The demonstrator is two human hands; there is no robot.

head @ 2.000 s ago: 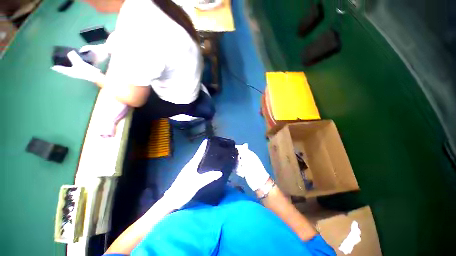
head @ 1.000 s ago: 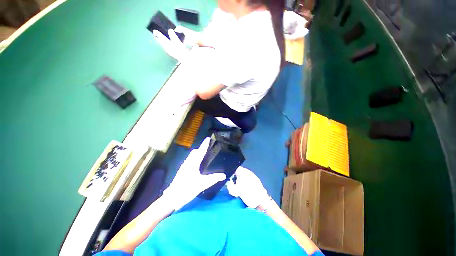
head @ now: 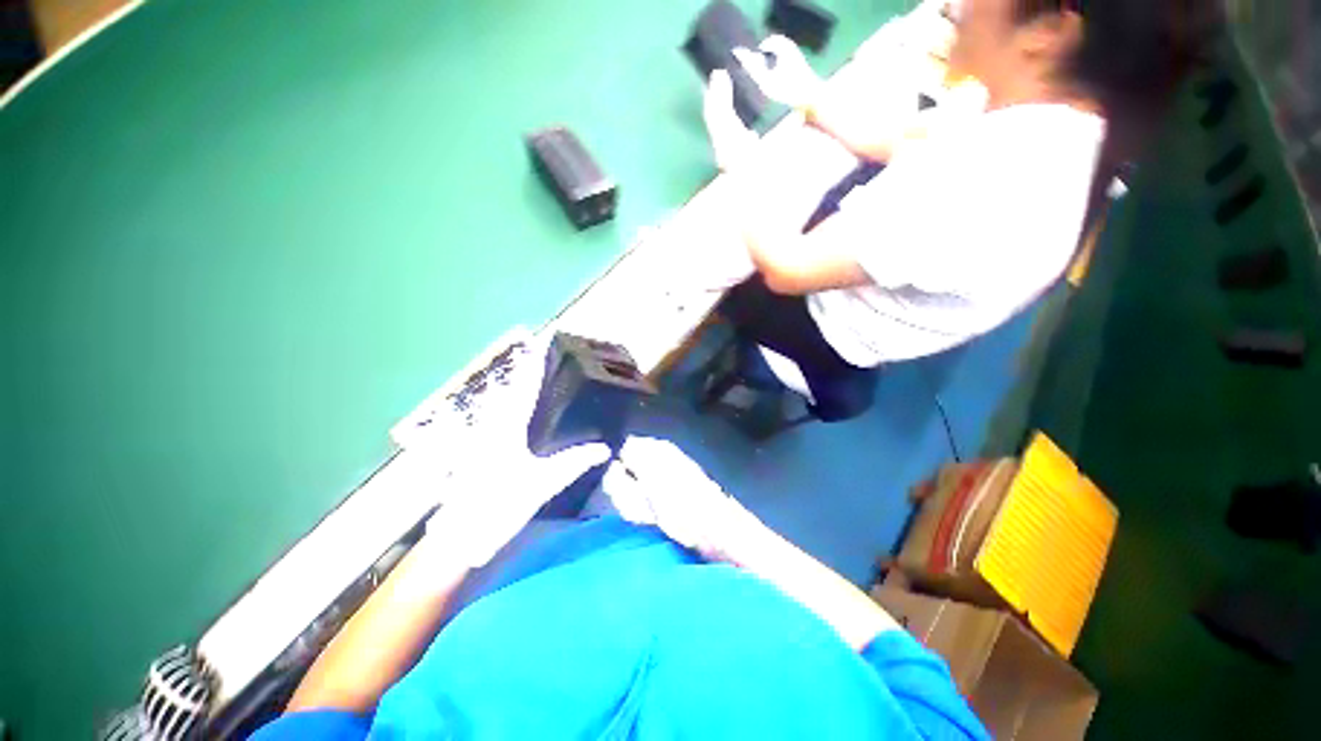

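A black housing (head: pixel 587 394) is held above my lap, close to the belt ledge, its end face turned up. My left hand (head: pixel 500 500), in a white glove, grips its lower left side. My right hand (head: pixel 659 489), also in a white glove, is at its lower right edge with thumb and fingers pinched together. Whether a small piece is between those fingers I cannot tell. The parts tray (head: pixel 461 391) with small black fittings lies on the ledge, partly hidden by the housing and my left hand.
Another black housing (head: pixel 571 175) lies on the green belt (head: pixel 261 275). A co-worker in white (head: pixel 971 232) sits ahead right, gloved hands on a housing. Cartons (head: pixel 1000 659) and a yellow ribbed sheet (head: pixel 1046 543) are at right. A striped bundle (head: pixel 177 695) is at lower left.
My view has swung left, so the co-worker and cartons appear farther right. The held housing has turned and now overlaps the tray area in view. My left hand keeps its grip.
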